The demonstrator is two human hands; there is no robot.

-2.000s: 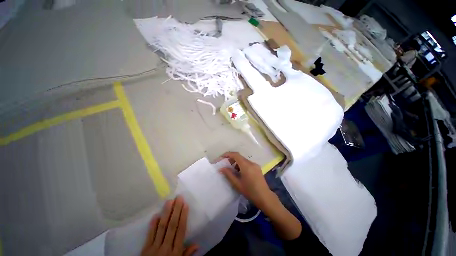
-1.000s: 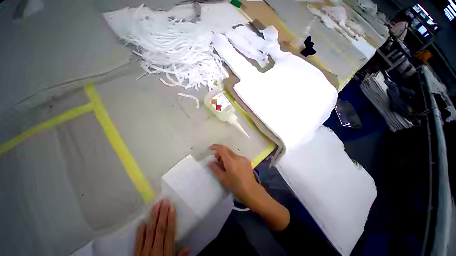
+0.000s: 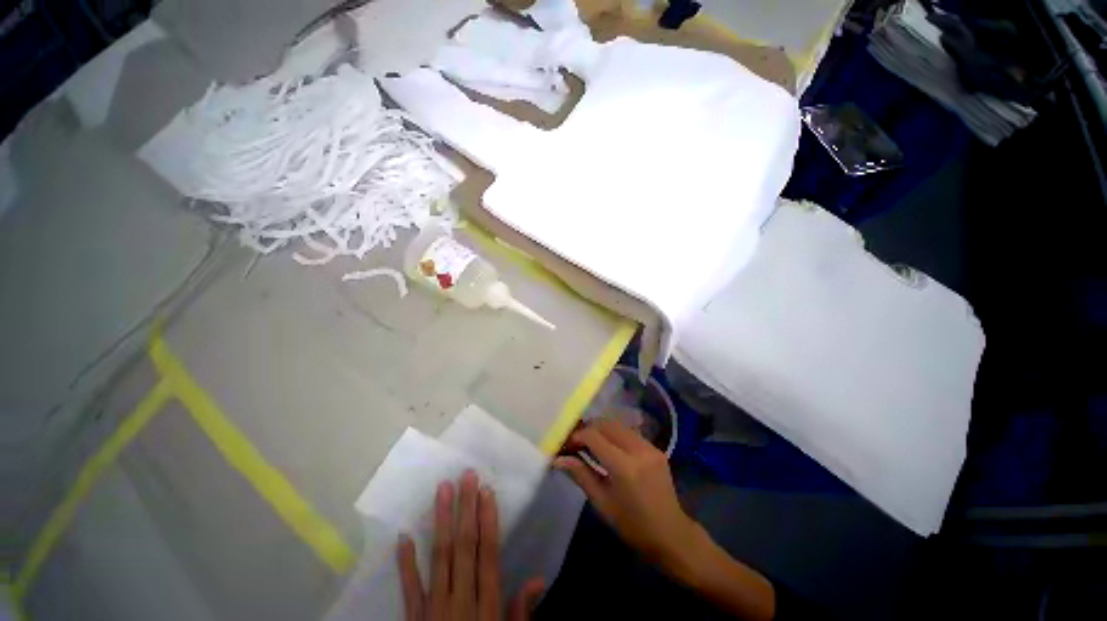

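Note:
A white fabric panel [image 3: 407,476] lies near me at the table's front edge, with its squared ends on the grey-beige surface. My left hand [image 3: 464,560] lies flat on the panel, palm down, fingers together and pointing away. My right hand [image 3: 597,451] is at the table edge, right of the panel, with thumb and fingertips close together. Whether it pinches anything is too small to tell. The clear glue bottle [image 3: 461,277] lies on its side beyond the hands, nozzle pointing right and towards me. A short white cord [image 3: 379,277] lies left of the bottle.
A heap of white cords [image 3: 310,164] lies beyond the bottle. Yellow tape [image 3: 249,455] marks the table. A stack of white panels [image 3: 643,170] lies to the right, and white panels [image 3: 838,352] hang over the edge. A round container [image 3: 649,406] stands below the table edge.
The view has turned right and down. My right hand has moved off the panel's far end to the table edge. My left hand still lies flat on the panel.

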